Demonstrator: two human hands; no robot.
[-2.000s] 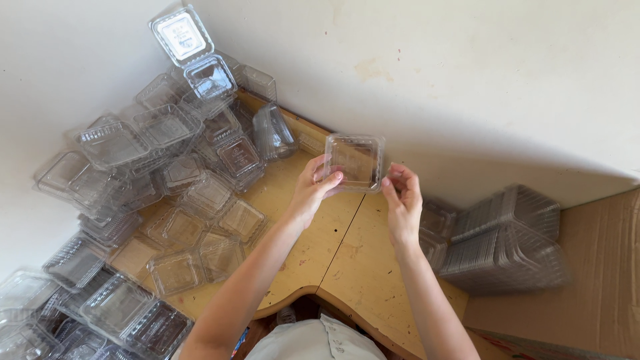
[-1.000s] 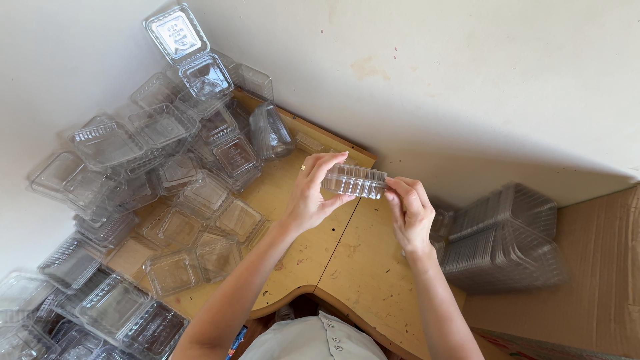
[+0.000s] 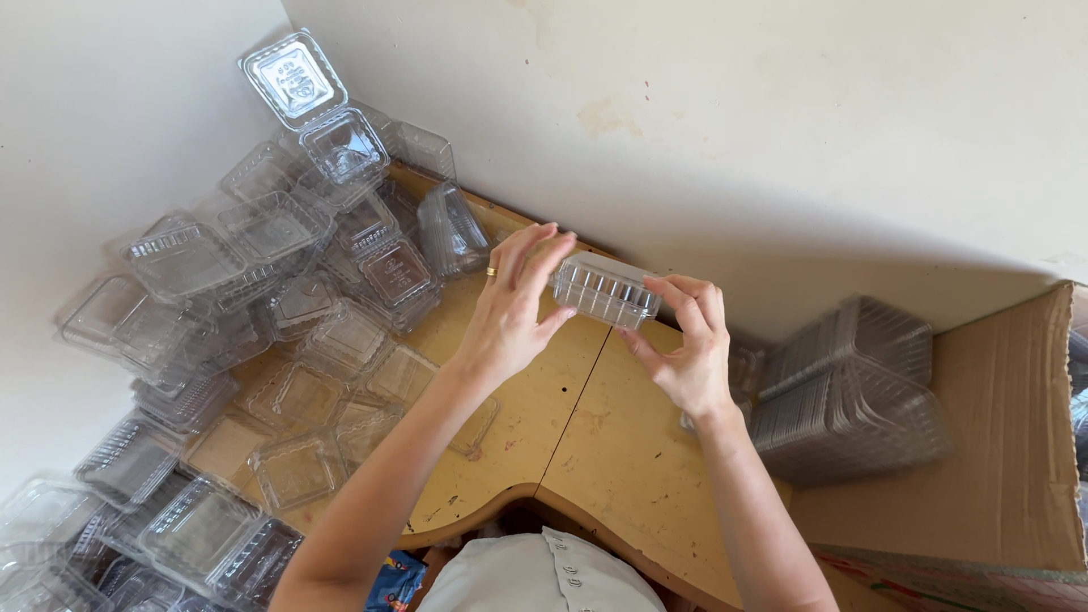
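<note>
Both of my hands hold one clear plastic clamshell container above the wooden desk, its ribbed side turned toward me. My left hand is at its left end, thumb at the lower edge and fingers raised over the top. My right hand pinches the right end between thumb and fingers. A large heap of clear clamshells, several of them open, covers the desk's left part. To the right stand nested stacks of open clear containers.
A cardboard box is at the right, next to the stacks. White walls meet behind the wooden desk, whose front edge curves inward. More clamshells lie at the lower left, near a blue packet.
Two seconds ago the container's broad face was toward me; it has since been turned to show its ribbed side. My right hand, beside it then, now grips its right end.
</note>
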